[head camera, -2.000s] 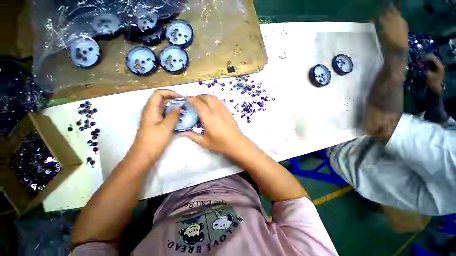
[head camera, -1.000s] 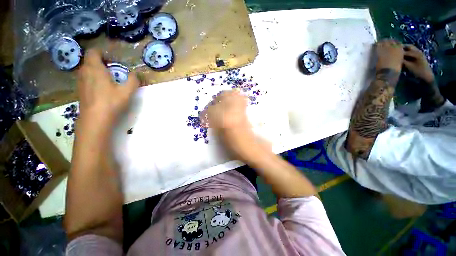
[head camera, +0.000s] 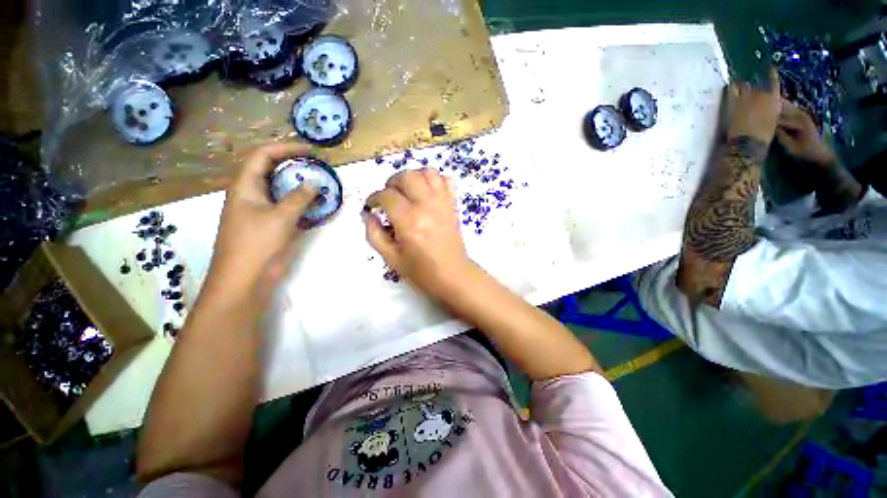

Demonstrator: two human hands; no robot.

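Note:
My left hand (head camera: 261, 219) grips a round wheel-like piece (head camera: 307, 190) by its edge, thumb on its pale holed face, above the left part of the white sheet. Its rim is black. My right hand (head camera: 420, 229) is just right of it over the sheet, fingers bent and fingertips close together; a small dark part (head camera: 368, 209) seems to be at the fingertips. Small shiny purple-blue parts (head camera: 483, 199) lie scattered behind and beside my right hand. A few more show under its fingers.
Several wheels (head camera: 321, 115) lie on the yellow-brown board (head camera: 418, 78), some under clear plastic (head camera: 88, 58). Two wheels (head camera: 607, 127) sit on the white sheet's right. Dark parts (head camera: 156, 243) lie left, beside a carton (head camera: 97, 302). A person's tattooed arm (head camera: 725, 219) is at right.
My left hand has moved right from the board, bringing a wheel over the sheet. My right hand has moved slightly left. The wheel held between both hands earlier is no longer there.

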